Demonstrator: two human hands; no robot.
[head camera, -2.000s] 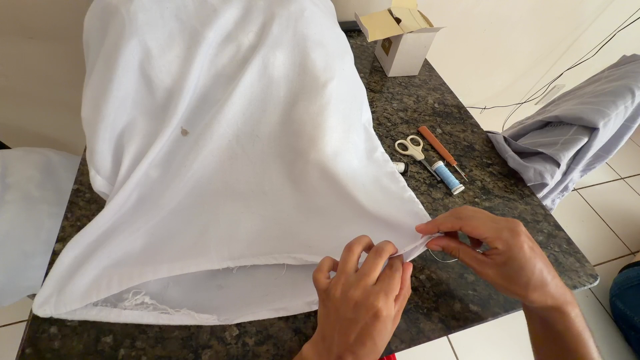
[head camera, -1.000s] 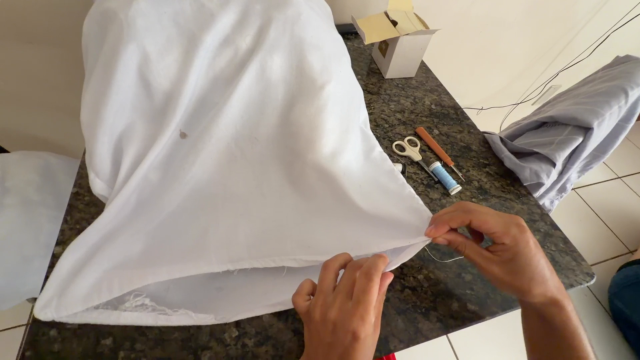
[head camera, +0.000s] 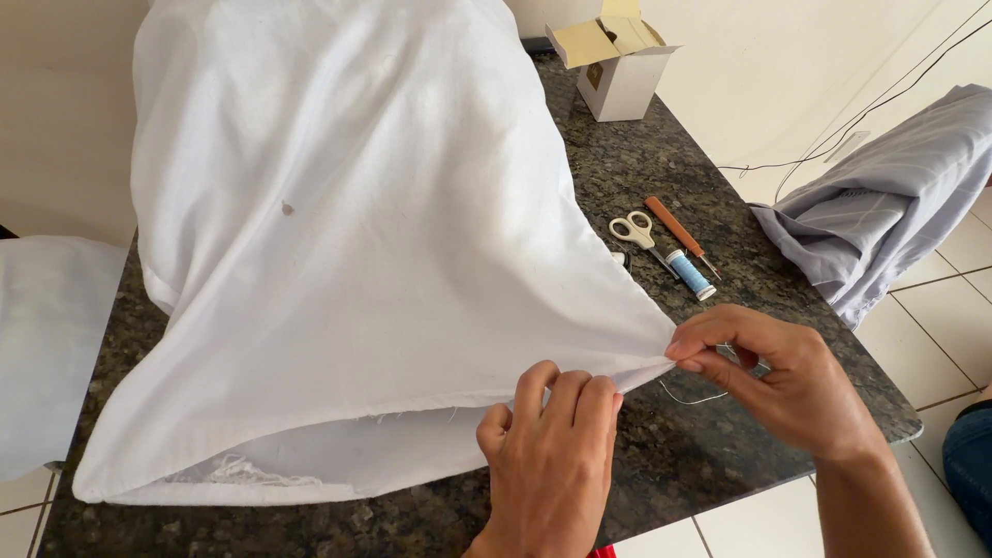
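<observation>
White fabric (head camera: 403, 256), with an open hemmed edge and frayed threads inside at the lower left, covers much of the dark granite tabletop (head camera: 620, 170). My right hand (head camera: 744, 356) pinches its right corner between thumb and fingertips. My left hand (head camera: 554, 442) lies on the edge left of that corner, fingers bent over the cloth; its thumb is hidden. A loop of pale thread (head camera: 694, 401) hangs below my right fingers. No needle can be made out. Beyond the corner lie cream-handled scissors (head camera: 634, 231), a blue thread spool (head camera: 690, 275) and a seam ripper with an orange handle (head camera: 676, 227).
An open white cardboard box (head camera: 620, 85) stands at the back by the wall. A small white-and-black item (head camera: 621, 259) lies partly under the cloth. Grey fabric (head camera: 876, 194) hangs at right, near dark wires. More white fabric (head camera: 54, 349) is at left. Someone's blue-clad leg (head camera: 969, 457) shows at lower right.
Two seconds ago my hands were close together at the corner. My left hand has moved left along the edge, while my right hand still pinches the corner.
</observation>
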